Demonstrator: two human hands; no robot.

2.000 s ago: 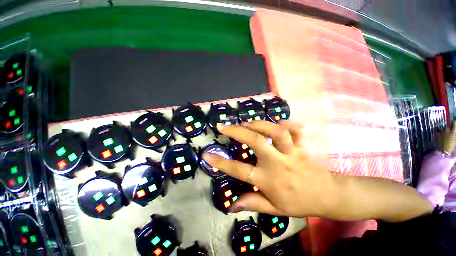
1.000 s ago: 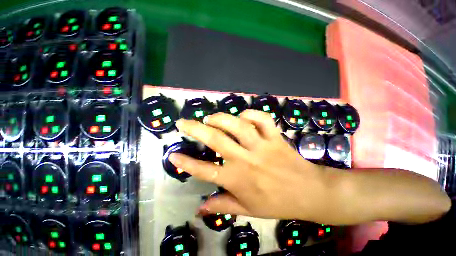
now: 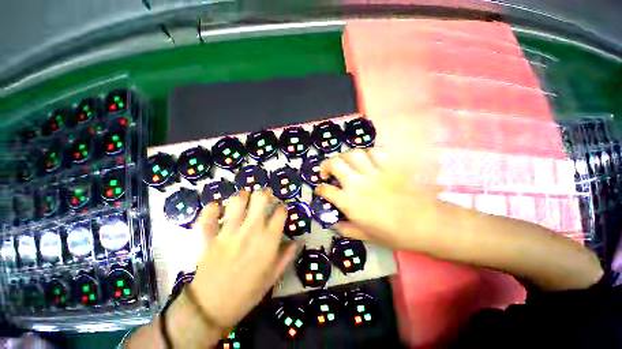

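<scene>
Round black watch bodies with lit coloured squares, such as one in the top row point(image 3: 261, 144), lie in rows on the pale beige board point(image 3: 172, 247). My left hand point(image 3: 240, 262) is palm down over the board's middle, its fingertips at watches of the second row. My right hand point(image 3: 385, 199) reaches in from the right, its fingertips at watches near the right end of that row. The fingers hide parts of these watches, and whether either hand grips one cannot be told. Two watches point(image 3: 314, 267) lie nearer me, between the hands.
Clear blister trays point(image 3: 143, 225) full of watches stand on the left. A dark mat point(image 3: 262, 102) lies beyond the board, and several watches point(image 3: 323, 309) lie on a dark surface at its near edge. Pink foam point(image 3: 464, 88) is on the right, with more clear trays point(image 3: 597, 163) beyond it.
The view has shifted and now shows more of the bench. My left hand has come into view over the board. My right hand has moved from the board's left part back to its right part.
</scene>
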